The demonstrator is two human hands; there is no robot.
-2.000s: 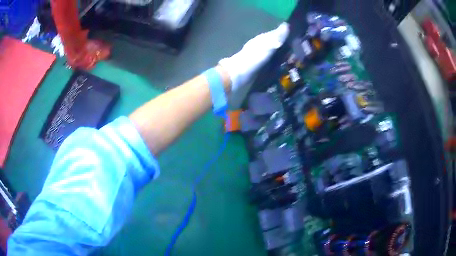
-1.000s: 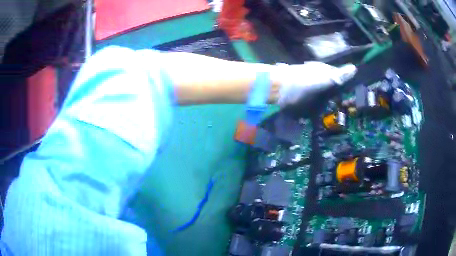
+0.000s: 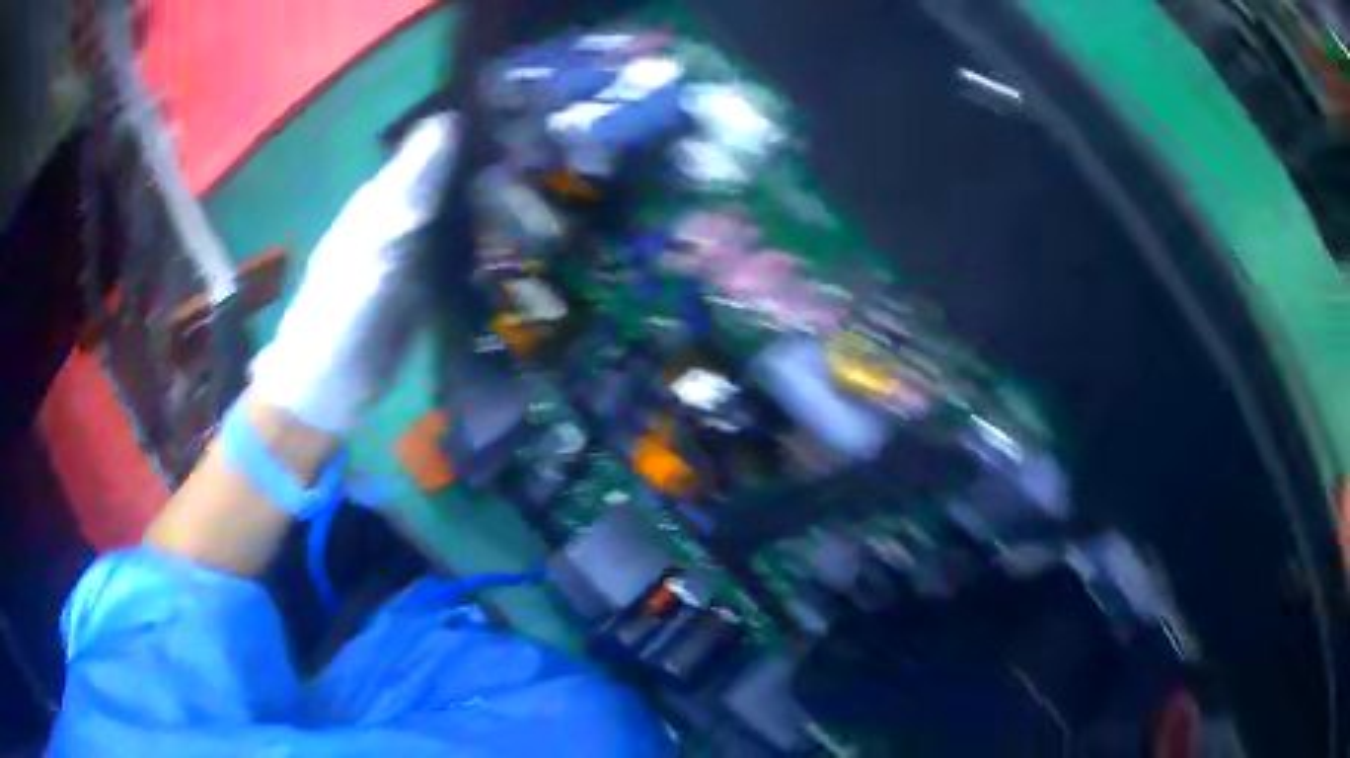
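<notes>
A green circuit board [image 3: 829,222] with tall parts up lies in a dark pallet [image 3: 948,163] in the middle and right of the view; the picture is blurred. My left hand [image 3: 348,289], in a white glove with a light-blue wrist strap [image 3: 274,462], is at the pallet's left edge. Its fingers lie along the dark frame; the thumb side and the grip are partly hidden by blur. An orange block [image 3: 427,450] sits on the pallet's edge just below the hand. My right hand is out of the picture.
Green mat [image 3: 1118,74] shows beyond the pallet at the upper right and in a strip at the left. A red sheet [image 3: 274,74] lies at the upper left. A blurred metal rail [image 3: 166,170] and dark equipment stand at the far left.
The view has swung, so the board now slants and fills more of the middle. My left hand appears further left, still at the pallet's edge. The black bins have left the view.
</notes>
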